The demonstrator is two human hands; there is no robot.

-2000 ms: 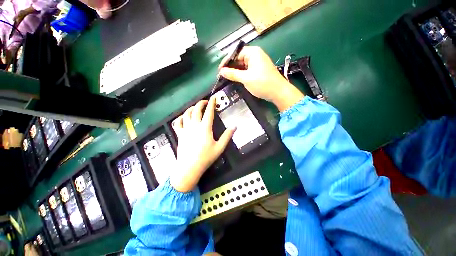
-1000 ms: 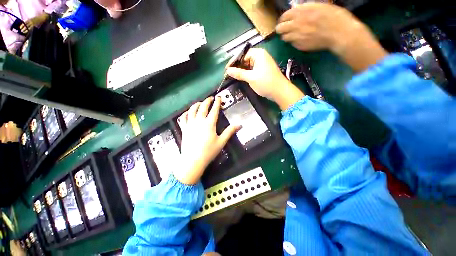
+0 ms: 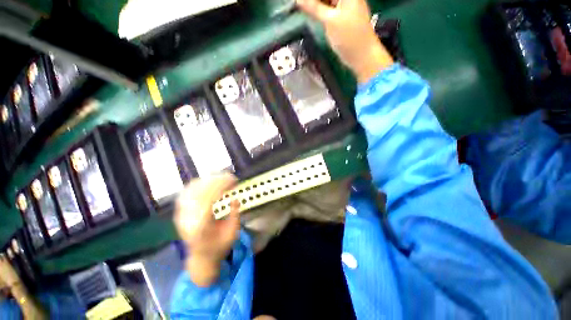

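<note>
A black foam tray (image 3: 285, 147) holds phone units in several slots, including one at the right end (image 3: 307, 90). Their silvery panels face up, with pale camera squares at the far ends. A yellowish strip with two rows of dark dots (image 3: 275, 187) lies along the near bench edge. My left hand (image 3: 206, 219), blurred, is at the strip's left end, with the thumb over it; whether it grips the strip is unclear. My right hand (image 3: 341, 25) is beyond the tray's right end, its fingers cut off by the top edge; what it holds is unclear.
A second tray of phones (image 3: 122, 181) stands left, and another (image 3: 41, 106) beyond it. A metal upright (image 3: 69, 47) crosses the upper left. White sheets (image 3: 169, 15) lie beyond the tray. Another worker's sleeve (image 3: 523, 175) is at right, another person's hand (image 3: 9, 278) lower left.
The view has tilted down. My left hand has left the tray's phones and moved down to the strip. My right hand has moved away from the right-end phone. The other worker's arm has withdrawn at right.
</note>
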